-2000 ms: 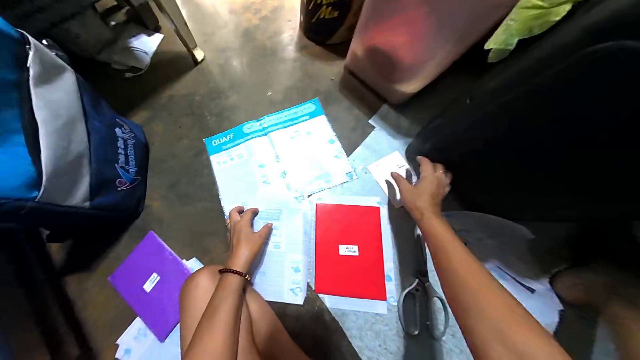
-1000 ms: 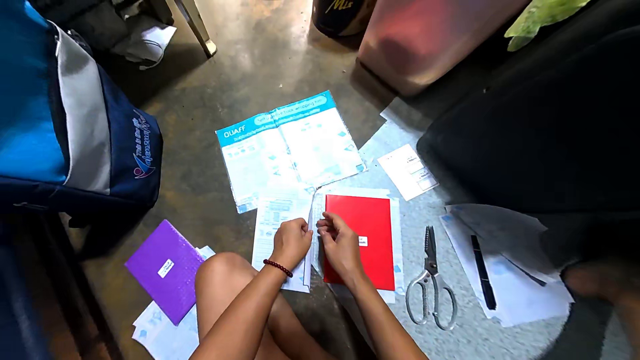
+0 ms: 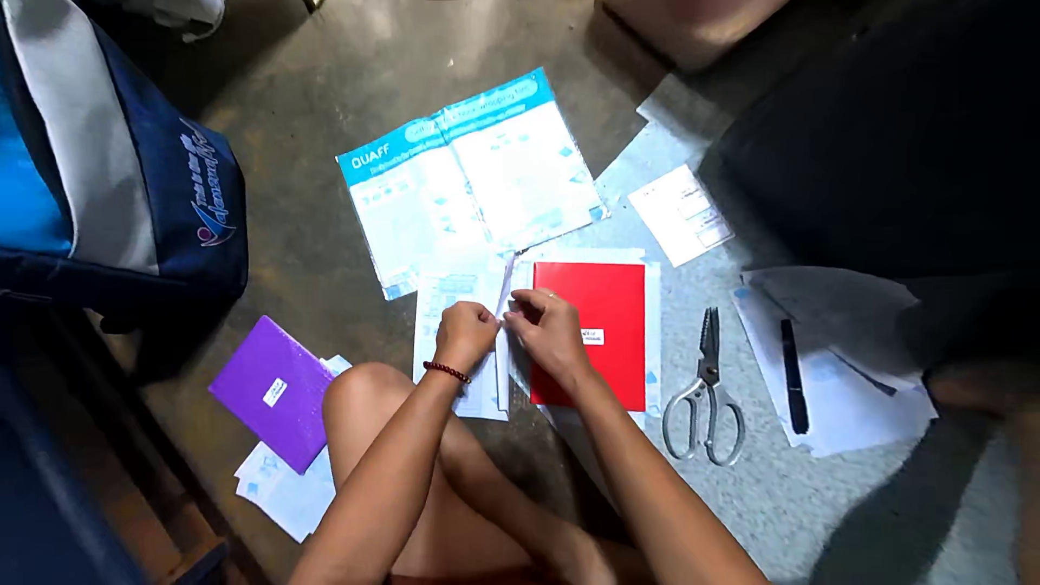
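My left hand (image 3: 468, 335), with a beaded bracelet at its wrist, pinches the right edge of a white printed paper (image 3: 447, 294) on the floor. Facing it, my right hand (image 3: 546, 327) has thumb and forefinger drawn together at the raised fold of that edge; whether it grips the paper I cannot tell. A red book with a small label (image 3: 626, 366) lies partly beneath my right hand, on white sheets. Beyond my hands lies an opened plastic packet with a blue header (image 3: 528, 179). Metal scissors with a serrated blade (image 3: 708, 390) lie to the right, touched by neither hand.
A purple book (image 3: 276, 406) lies on papers at the left, near a blue and grey bag (image 3: 187, 187). At the right are a white label sheet (image 3: 678, 211), loose papers (image 3: 845, 414) and a black pen (image 3: 793, 374). A bare leg (image 3: 374, 406) rests just below my left hand.
My right hand has left the white label sheet, where it was two seconds ago, and come beside my left hand. The paper's right edge now stands up in a fold between them.
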